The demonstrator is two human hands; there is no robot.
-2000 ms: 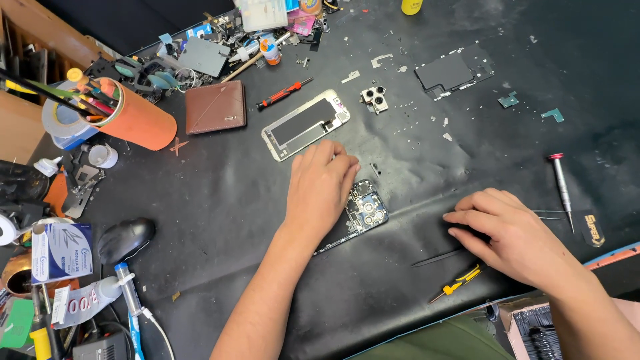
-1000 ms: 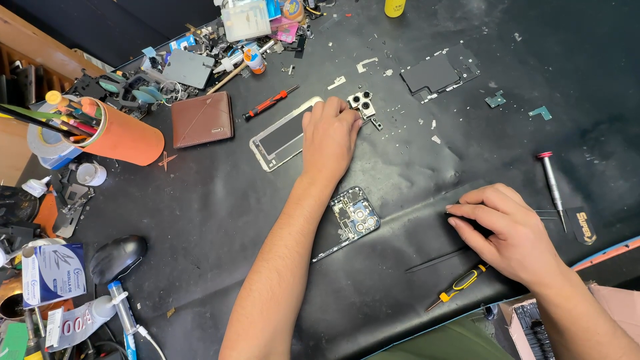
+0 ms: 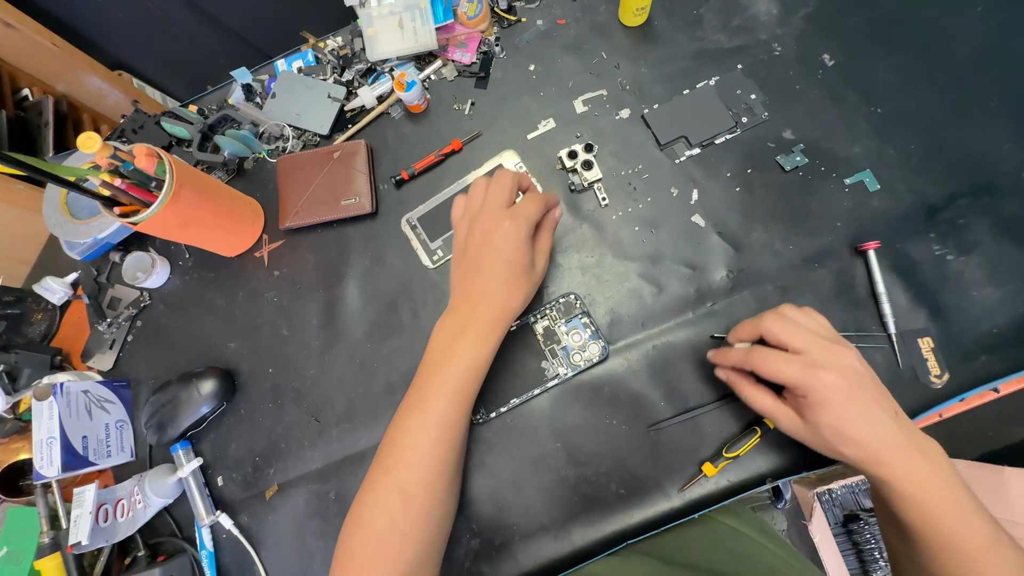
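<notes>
My left hand (image 3: 504,240) is over the right part of a pale phone frame plate (image 3: 428,228), its fingers bent; whether they hold anything is hidden. Just right of it lies a triple camera module (image 3: 584,168) with a small metal bracket. Below the hand, the open phone housing (image 3: 572,340) with its circuit board lies on the black mat, partly behind my forearm. My right hand (image 3: 792,368) hovers at the right, fingers curled around the dark tip of a thin tool (image 3: 718,337). Under that hand are a dark pointed tool (image 3: 692,414) and a yellow screwdriver (image 3: 730,452).
A brown wallet (image 3: 326,184), a red screwdriver (image 3: 436,158) and an orange pen cup (image 3: 208,204) stand or lie to the left. A dark phone part (image 3: 704,120) with small scraps lies at the back right. A silver screwdriver (image 3: 880,292) lies right; a mouse (image 3: 188,404) at left.
My left hand has moved from above the phone housing up to the camera module, then slightly left over the pale plate. My right hand has stayed near the same tools.
</notes>
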